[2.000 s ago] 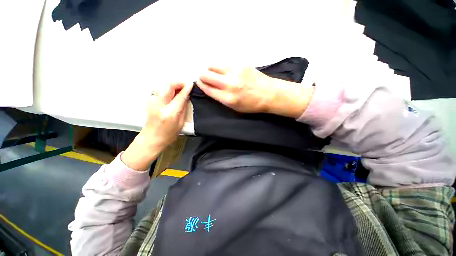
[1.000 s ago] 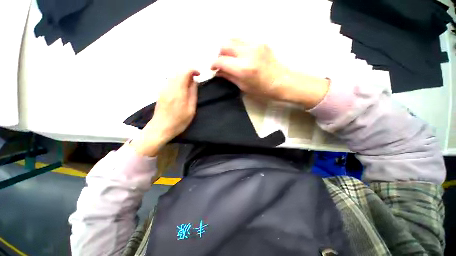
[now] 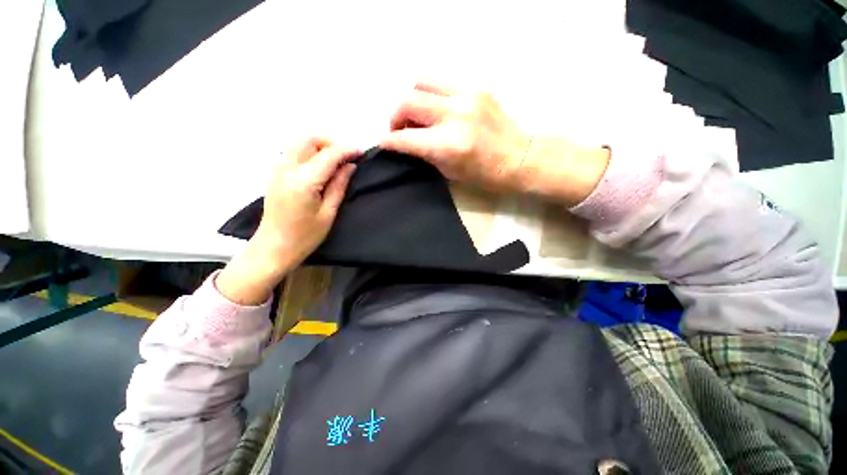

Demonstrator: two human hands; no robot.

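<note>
A soft black panel (image 3: 399, 218) lies at the table's near edge against my apron. My left hand (image 3: 305, 199) pinches its far edge between thumb and fingertips; a pointed black part shows left of that wrist. My right hand (image 3: 469, 139) pinches the same far edge just to the right, fingers curled. The two hands' tips nearly meet at a narrow folded ridge (image 3: 370, 153). A small square-ended corner tab (image 3: 509, 255) sticks out at the panel's lower right. My fingers hide part of the edge.
A pile of black panels (image 3: 139, 37) with a stepped outline lies upper left. Another stepped black pile (image 3: 757, 83) lies upper right. Both rest on the white table cover (image 3: 102, 176). Pale bands (image 3: 548, 227) show under my right wrist. A blue object (image 3: 613, 304) is below the table edge.
Since two seconds ago the panel has been turned, with its tab now at lower right. In the last second my left fingertips moved slightly left, and the pale gap between my hands closed over with black.
</note>
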